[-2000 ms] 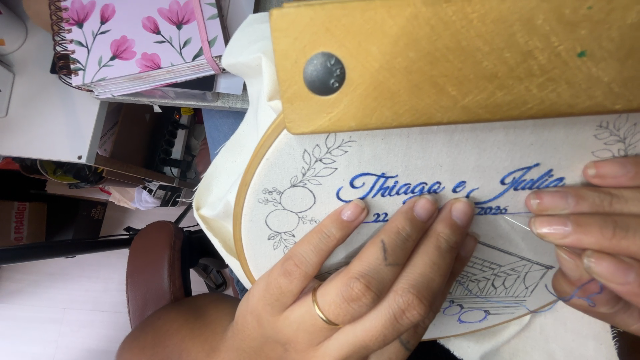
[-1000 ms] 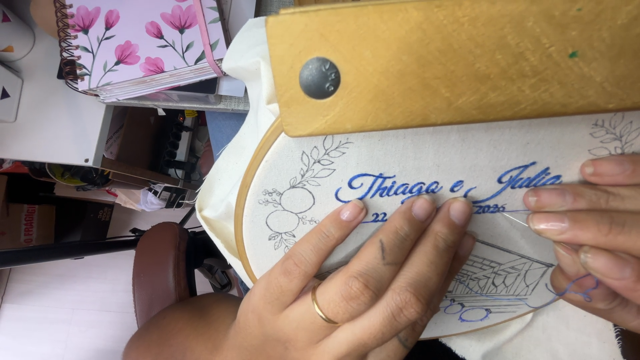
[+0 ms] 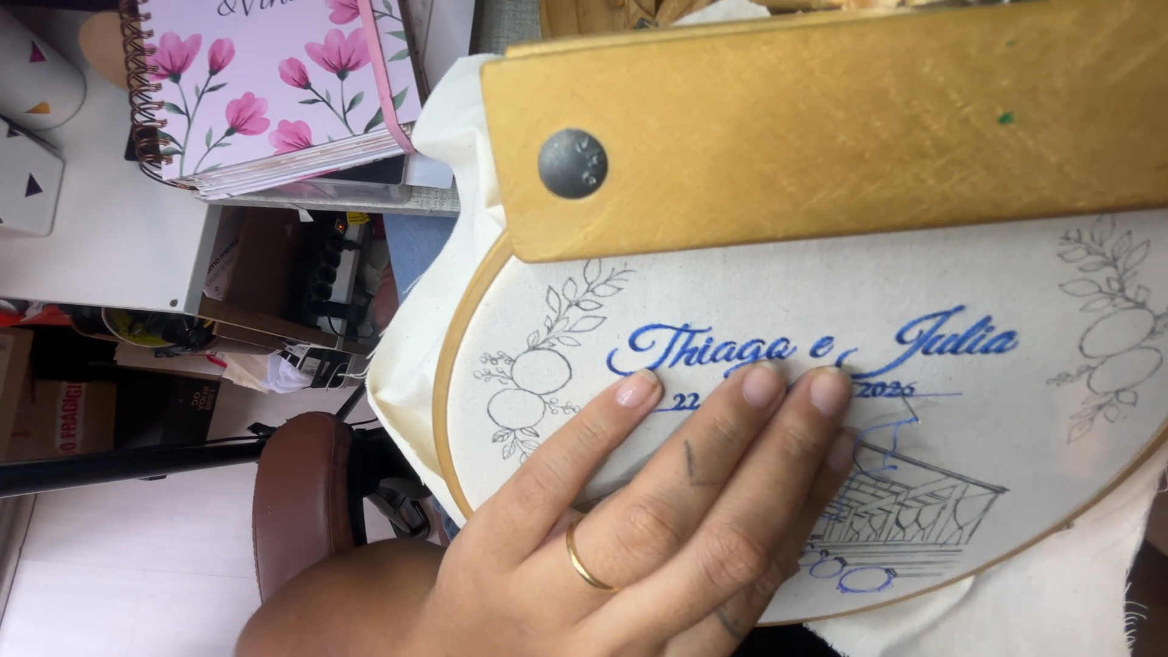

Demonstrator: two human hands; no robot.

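Note:
White fabric (image 3: 821, 274) is stretched in a round wooden embroidery hoop (image 3: 449, 365). It bears blue stitched lettering (image 3: 712, 347), a smaller line of numerals, and drawn leaves, circles and a building (image 3: 922, 502). My left hand (image 3: 657, 529), a gold ring on one finger, lies flat on the cloth just below the lettering, its fingertips over part of the small line. A loose blue thread (image 3: 885, 443) trails on the cloth beside those fingertips. My right hand is out of view, and no needle can be made out.
A gold-coloured flat bar (image 3: 821, 137) with a dark round metal stud crosses the hoop's upper part. At upper left a flowered spiral notebook (image 3: 274, 91) rests on a desk (image 3: 109, 246). A brown padded seat (image 3: 301, 511) stands at lower left, near cables and a power strip (image 3: 328, 265).
My right hand, earlier pinching a thin needle at the cloth's right side, has left the view. More of the fabric's right side shows, with loose blue thread on it. My left hand stays on the cloth.

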